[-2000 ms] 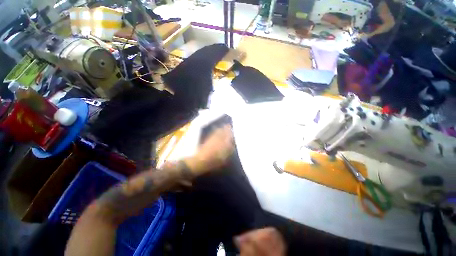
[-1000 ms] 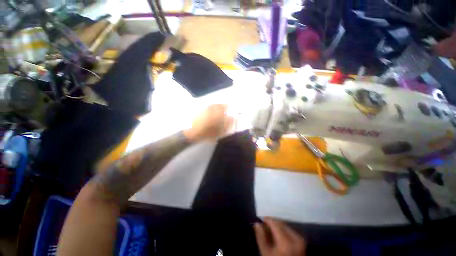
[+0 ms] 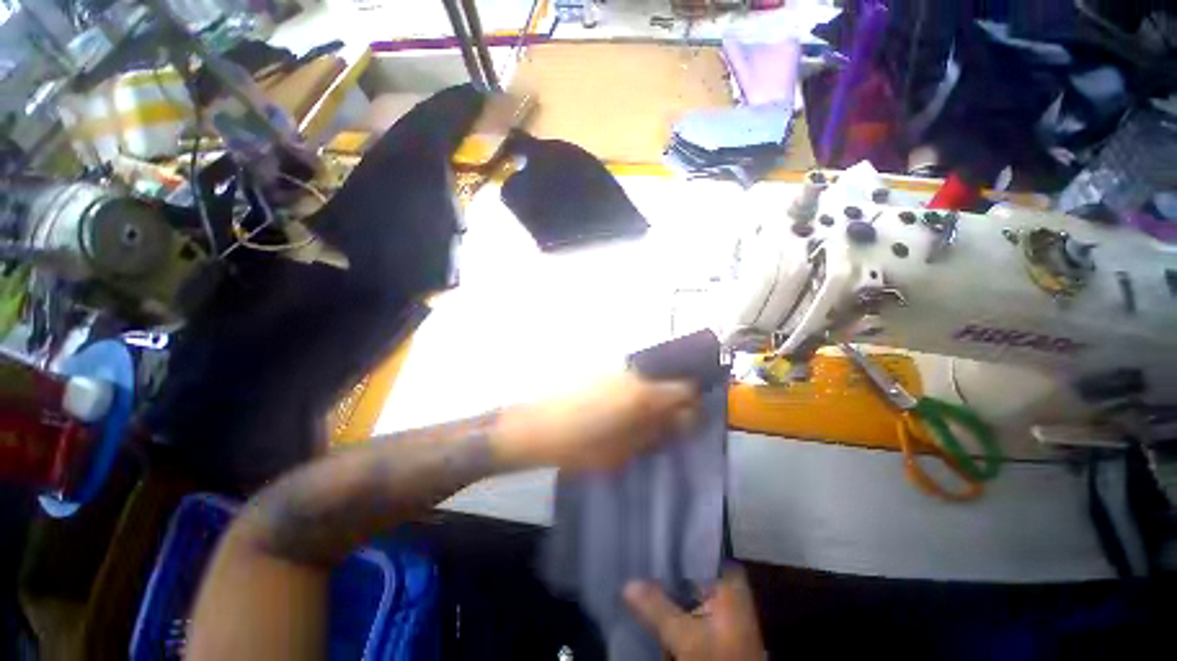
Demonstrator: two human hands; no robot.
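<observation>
A garment panel [image 3: 639, 497] hangs over the table's front edge, its pale grey side showing, with a dark folded part at its top end. My left hand [image 3: 626, 420] is closed on the panel's upper part, left of and below the needle area. My right hand [image 3: 704, 620] grips its right edge lower down, at the bottom of the view. The white sewing machine [image 3: 929, 284] stands to the right; the panel's top corner is close to its presser foot [image 3: 778, 367].
Scissors [image 3: 932, 433] lie on the orange bed cover [image 3: 820, 399]. A small dark cut piece [image 3: 568, 194] lies behind, with a large dark panel [image 3: 387, 233] at left. Pale stacked pieces [image 3: 732, 136] lie behind the machine head. A blue crate [image 3: 365, 600] is below the table.
The panel between my hands now shows its grey side instead of black. My left hand has moved down and right from the bright tabletop and holds the cloth. The view has shifted.
</observation>
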